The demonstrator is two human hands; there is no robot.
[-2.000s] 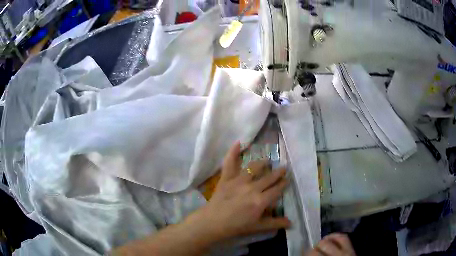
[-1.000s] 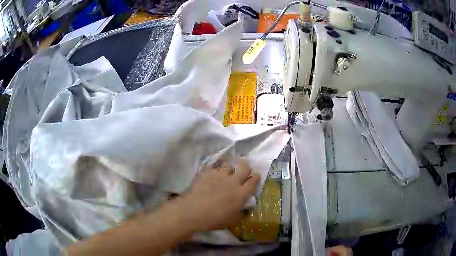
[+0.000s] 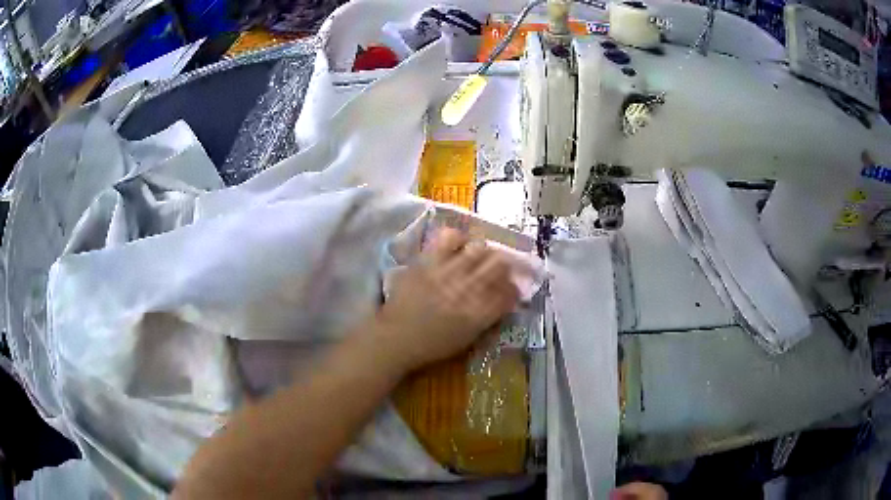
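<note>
A large pale garment piece (image 3: 225, 264) lies heaped on the left and runs up to the needle area. My left hand (image 3: 454, 293) lies on its edge just left of the presser foot (image 3: 545, 234), with bent fingers on the cloth; the fingertips are blurred. A long pale band strip (image 3: 586, 361) runs from the foot down to the front edge of the bed. My right hand (image 3: 640, 491) is cut off by the bottom edge beside the strip's lower end; only a small part shows. The sewing machine head (image 3: 684, 117) stands over the work.
A folded stack of cut strips (image 3: 733, 259) lies on the bed to the right. Yellow tape (image 3: 449, 176) is stuck left of the needle. A lamp tip (image 3: 463, 99) hangs left of the head. A tray of oddments (image 3: 332, 93) stands behind. A control panel (image 3: 832, 54) is top right.
My left hand has moved up towards the presser foot, and the garment edge is bunched there. More yellow tape shows in front of it. My right hand stays at the bottom edge.
</note>
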